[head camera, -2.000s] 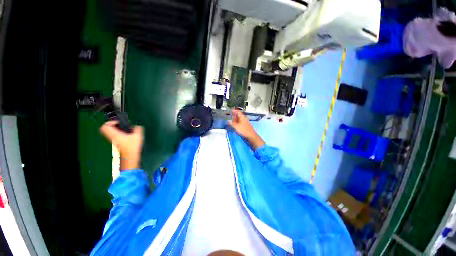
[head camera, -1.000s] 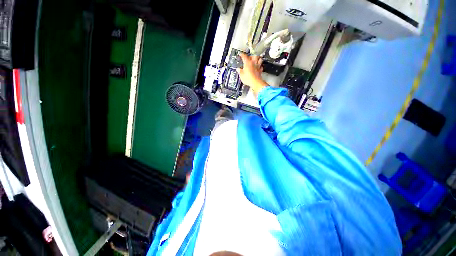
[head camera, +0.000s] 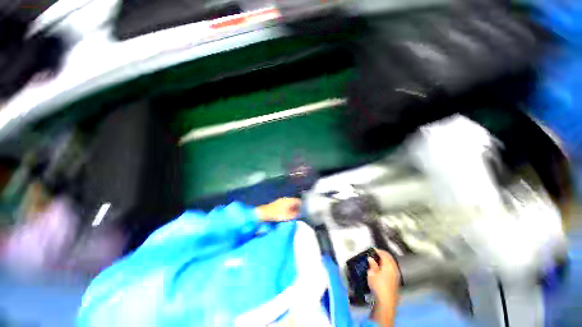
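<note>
The frame is strongly blurred. My right hand [head camera: 384, 281] is at the front of the white machine [head camera: 459, 159], its fingers over the edge of a dark phone-sized unit [head camera: 359, 276]. Blur hides whether it grips the unit or only touches it, and whether the unit sits in a fixture. A second dark fixture area [head camera: 354, 211] lies on the machine beyond it. My left hand [head camera: 281, 209] is near the machine's front corner with fingers curled; I cannot tell if it holds anything.
A green bench [head camera: 268, 153] with a white strip [head camera: 265, 120] runs beside the machine. Dark blurred stacks, likely trays, stand at its left end [head camera: 127, 166] and right end [head camera: 440, 76]. A white shelf edge with a red-orange marking [head camera: 246, 21] crosses the top.
The view has swung round strongly. My right hand has moved from the fixture nearer the green bench to the dark unit on the other side. My left hand has come to the machine's front corner.
</note>
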